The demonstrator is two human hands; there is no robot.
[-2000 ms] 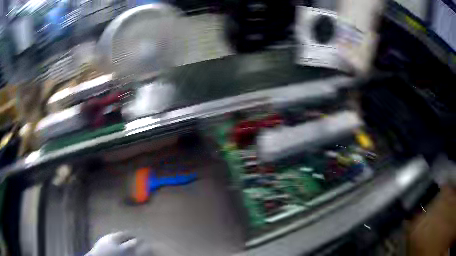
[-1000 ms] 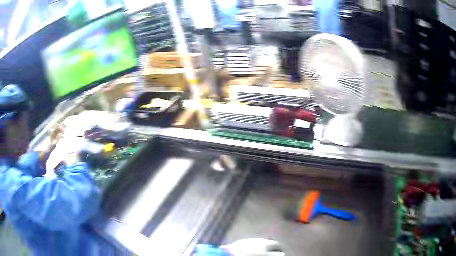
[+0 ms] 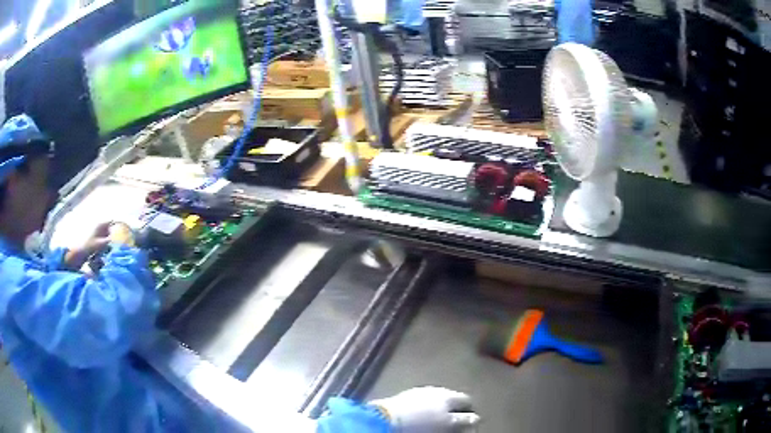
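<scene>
My left hand, in a white glove with a blue sleeve, is at the bottom edge, partly cut off. Its fingers point right over the near side of the line; whether they hold anything cannot be told. My right hand is out of the picture. A brush with a blue handle, orange head and dark bristles lies on the grey line bed, beyond and right of my left hand, not touched. A green circuit board with dark red coils and a pale heatsink is cut off at the right edge.
A person in blue works over another board at left. Behind the metal rail stand a board with heatsinks, a white fan and a black parts bin. A screen hangs upper left.
The view swung left from the board to the neighbouring person, then steadied. The board moved to the right edge of view. The brush lies in the same place on the bed.
</scene>
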